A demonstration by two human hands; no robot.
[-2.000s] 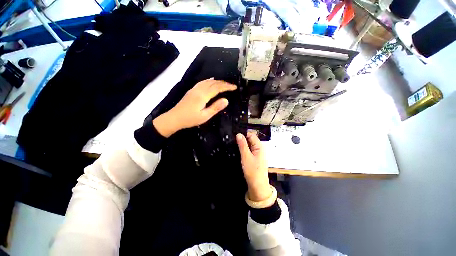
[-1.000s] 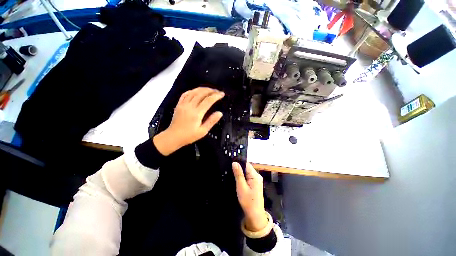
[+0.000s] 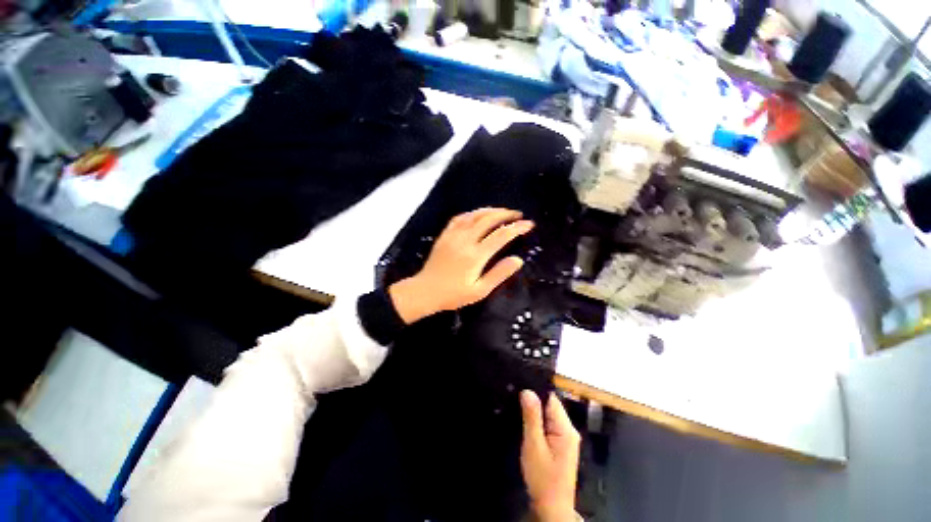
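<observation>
The black patterned panel [image 3: 533,334] lies beside the overlock machine [image 3: 674,219], with a ring of white dots near the table edge. Its plain black part hangs down toward the lap. My left hand [image 3: 464,267] lies on the cloth left of the machine head, palm down, fingers slightly spread. My right hand [image 3: 551,449] is at the cloth's right border, below the table edge, with thumb and fingertips pinching the border. Its wrist is cut off by the bottom of the picture. The needle area is dark and not clear.
A black garment pile [image 3: 296,163] lies on the table at left. Orange-handled scissors [image 3: 94,163] and a grey neighbouring machine [image 3: 71,87] are at far left. Black thread cones [image 3: 820,47] stand at upper right. The table's wood-coloured edge [image 3: 704,423] runs at lower right.
The view has turned left, so everything sits further right. My right hand has moved down along the cloth border, away from the machine. The dot ring now shows between my hands. My left hand stays on the cloth.
</observation>
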